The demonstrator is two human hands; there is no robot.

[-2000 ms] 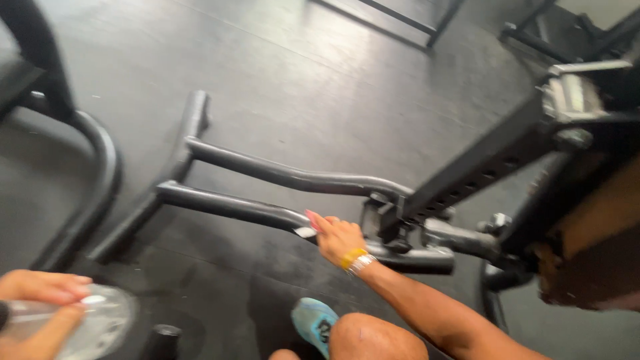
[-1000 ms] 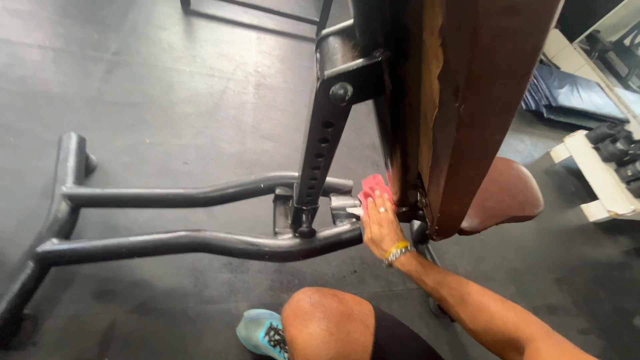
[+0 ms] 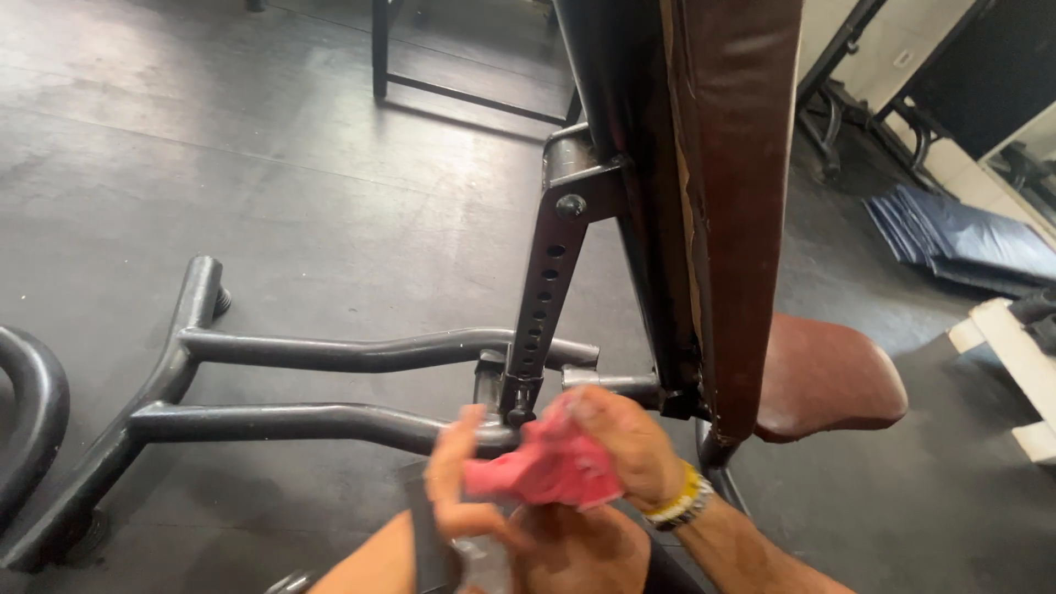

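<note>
A red cloth (image 3: 553, 462) is bunched between my hands, low in the middle of the view. My right hand (image 3: 631, 441), with a yellow band and a bracelet at the wrist, grips it. My left hand (image 3: 466, 487) is blurred at the cloth's left end, with a clear bottle (image 3: 483, 565) partly hidden beneath it; how the fingers lie on each is not plain. Just beyond the hands stands an adjustable weight bench, with its black tube frame (image 3: 330, 422), a perforated steel bar (image 3: 544, 289), a raised brown backrest (image 3: 738, 206) and a brown seat (image 3: 829, 375).
A black metal stand (image 3: 478, 103) is on the dark rubber floor beyond the bench. Folded blue mats (image 3: 973, 239) lie at the right, near a white rack (image 3: 1011, 355) bearing dark weights. Another machine's curved black tube (image 3: 45, 404) is at the left edge.
My right hand, with the cloth, has left the bench frame beside the backrest and come back toward my body. My left hand, out of view one second ago, is now beside it.
</note>
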